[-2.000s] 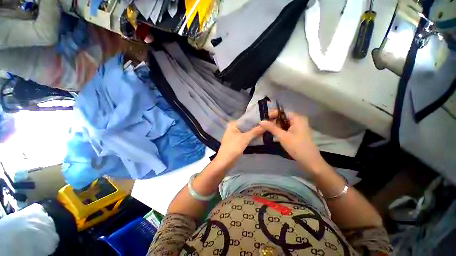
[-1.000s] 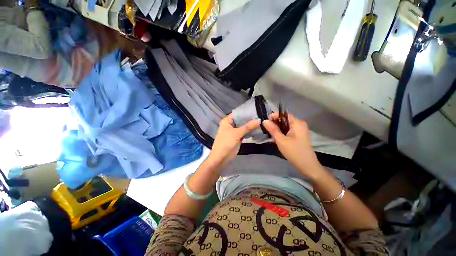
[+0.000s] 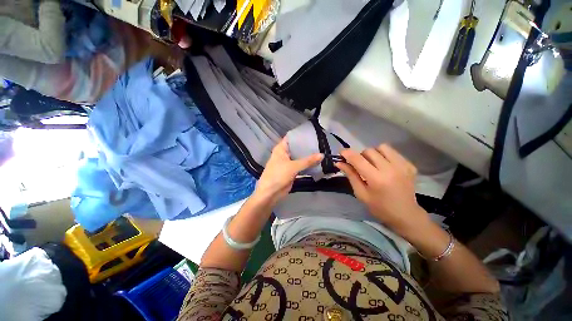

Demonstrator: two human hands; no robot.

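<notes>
My left hand (image 3: pixel 280 170) pinches the end of a grey fabric piece (image 3: pixel 303 143) with a black edging (image 3: pixel 324 145) across it, above my lap. My right hand (image 3: pixel 380 182) is at the right side of that edging, its thumb and index finger closed on a small dark part at the edging. A thin dark pointed tip shows just above the right fingers, probably the thread snips; the rest is hidden by the hand. More grey fabric with a black band lies across my lap below the hands.
Grey panels with black borders (image 3: pixel 241 103) are fanned left of my lap. Light blue pieces (image 3: pixel 147 144) lie further left. A black-edged stack (image 3: pixel 342 59), white strip (image 3: pixel 416 74) and screwdriver (image 3: pixel 463 47) lie on the table. A yellow crate (image 3: pixel 100 258) and blue basket (image 3: pixel 164 294) stand lower left. Another person's arm shows upper left.
My right hand has turned, its back now facing up and its fingers at the edging. The dark snips that stood up from it are now mostly hidden. My left hand has moved slightly left.
</notes>
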